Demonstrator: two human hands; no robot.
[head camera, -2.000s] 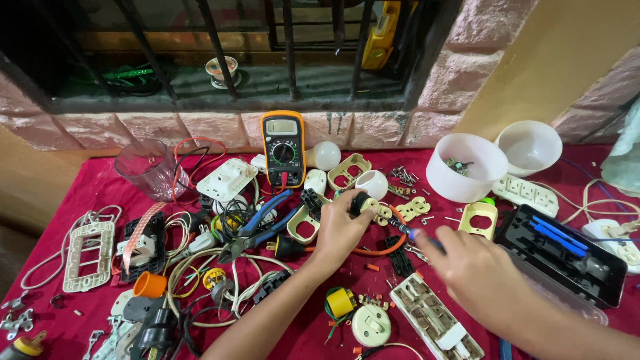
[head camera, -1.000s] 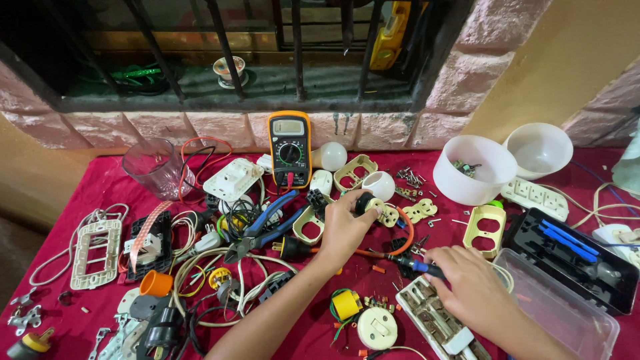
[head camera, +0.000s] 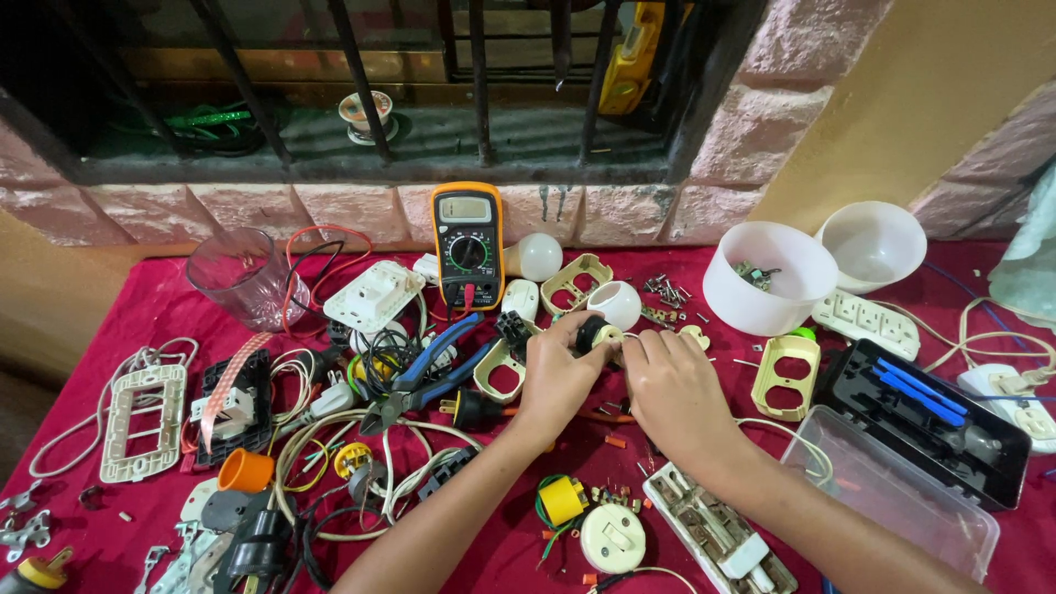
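My left hand (head camera: 561, 363) grips a small round black and cream electrical fitting (head camera: 601, 333) near the middle of the table. Against its right side, my right hand (head camera: 672, 384) has its fingers closed at the fitting; what lies between them is mostly hidden, though a thin pale piece shows at the fingertips. An orange cord (head camera: 606, 416) runs beneath both hands. Just left of my left hand lie a cream outlet cover (head camera: 499, 373), a black plug (head camera: 472, 408) and blue-handled cutting pliers (head camera: 429, 367). A white globe (head camera: 615, 305) sits just beyond the fitting.
An orange multimeter (head camera: 469, 246) leans against the brick wall behind. White bowls (head camera: 767, 285) and a power strip (head camera: 866, 322) stand at the back right, above an open black case (head camera: 924, 421). Tangled cables (head camera: 330, 445) and a glass (head camera: 247, 280) are at left; a round switch (head camera: 613, 538) lies in front.
One second ago my right hand held a blue-handled screwdriver, lower and to the right. It has since moved up to the fitting in my left hand, and the screwdriver is no longer visible.
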